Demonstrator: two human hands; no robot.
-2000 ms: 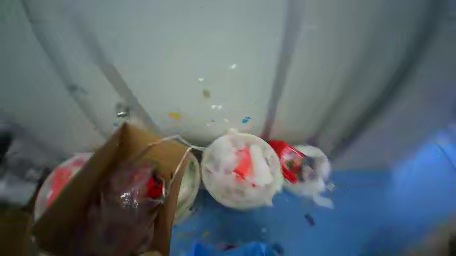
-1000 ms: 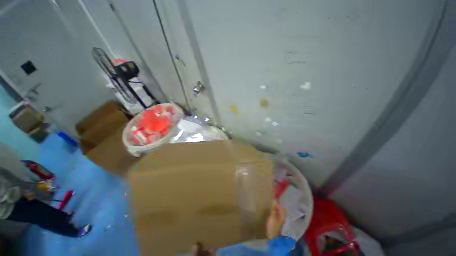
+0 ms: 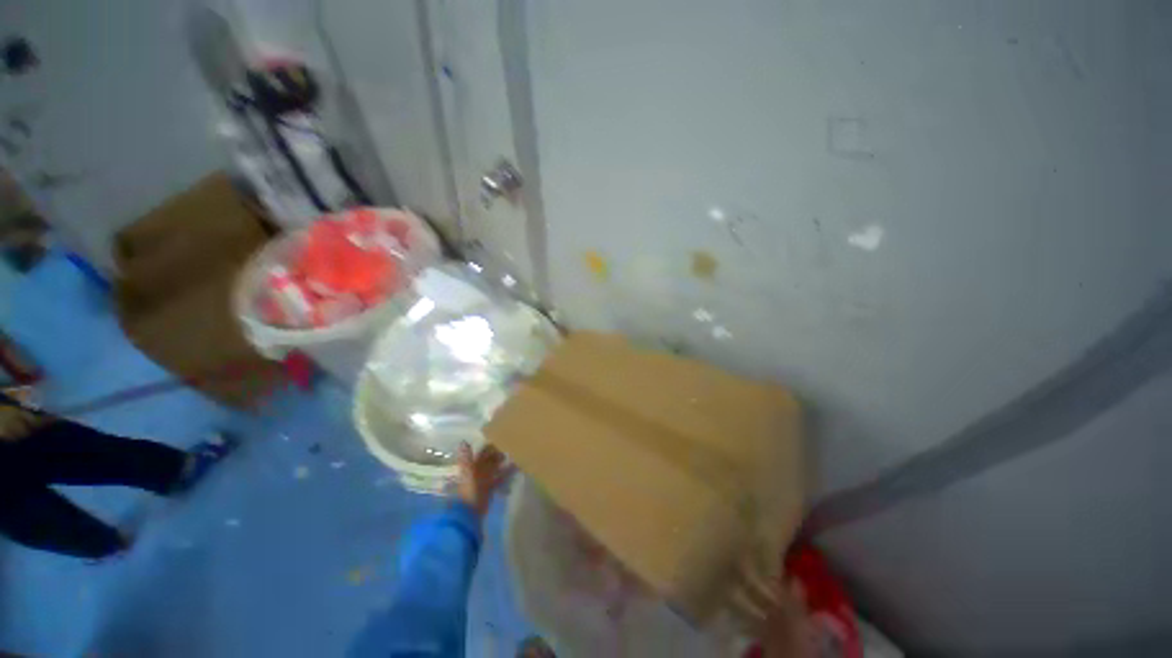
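A brown cardboard carton is tilted over a round white bin in front of me, partly covering it. My right hand, blurred, holds the carton at its lower right. My left hand, in a blue sleeve, is by the carton's left corner and the rim of a second white bin; its fingers look apart and nothing shows in it. Clear plastic film lies in this second bin. The carton's inside is hidden.
A white bin of red-and-white scrap stands further left, beside another brown carton. A red stool is at lower right. A person's dark-trousered legs are at left. A grey wall runs behind the bins.
The carton has moved right and tilted, uncovering the bin with clear film. My left hand now shows left of the carton, and my right hand is at its lower right.
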